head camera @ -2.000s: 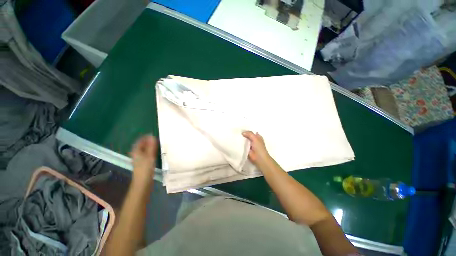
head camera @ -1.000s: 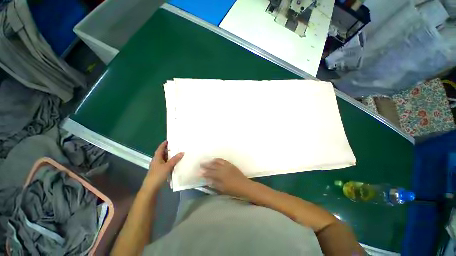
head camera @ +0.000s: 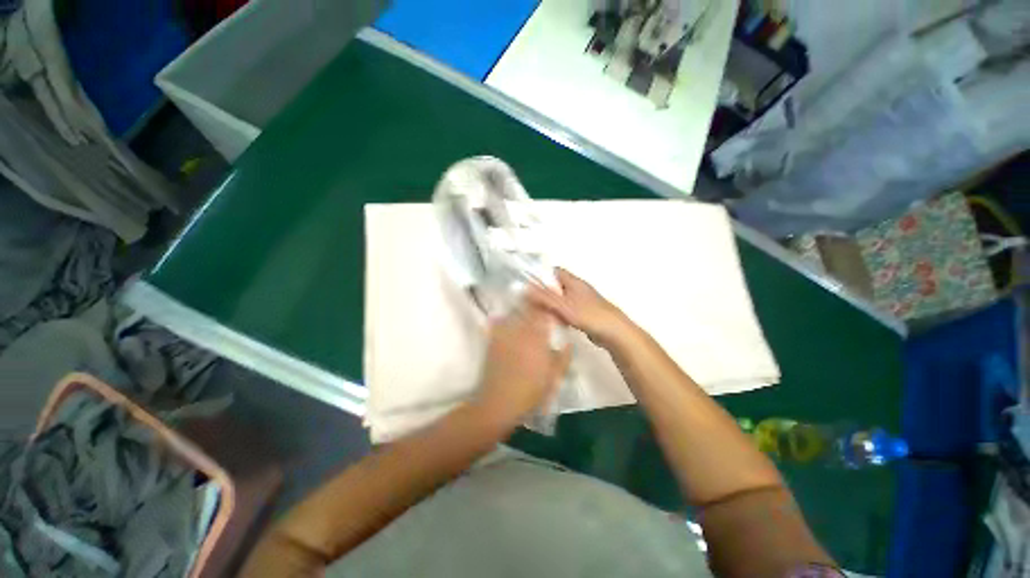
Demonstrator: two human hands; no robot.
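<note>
A stack of large pale pink-beige garment pieces [head camera: 666,282] lies on the green table [head camera: 305,169]. A whitish and grey gathered part of the cloth [head camera: 483,220] is raised in a loop above the stack's upper left part, blurred by motion. My left hand [head camera: 525,356] is closed on this cloth at its lower end. My right hand [head camera: 582,305] is just beside and above it, with its fingers on the same cloth. Both hands are near the middle of the stack. The fingertips are partly hidden in the cloth.
A drinks bottle [head camera: 819,443] lies on the table at the right. A sewing machine [head camera: 655,45] stands on a white table at the top. A grey bin [head camera: 243,68] is at the upper left. A pink tub [head camera: 215,469] holds grey cloth at the lower left. A floral chair [head camera: 921,254] is at the right.
My left hand has moved right from the stack's left edge. My right hand has moved up and right. The top cloth, lying flat a second ago, is now gathered and lifted between the hands.
</note>
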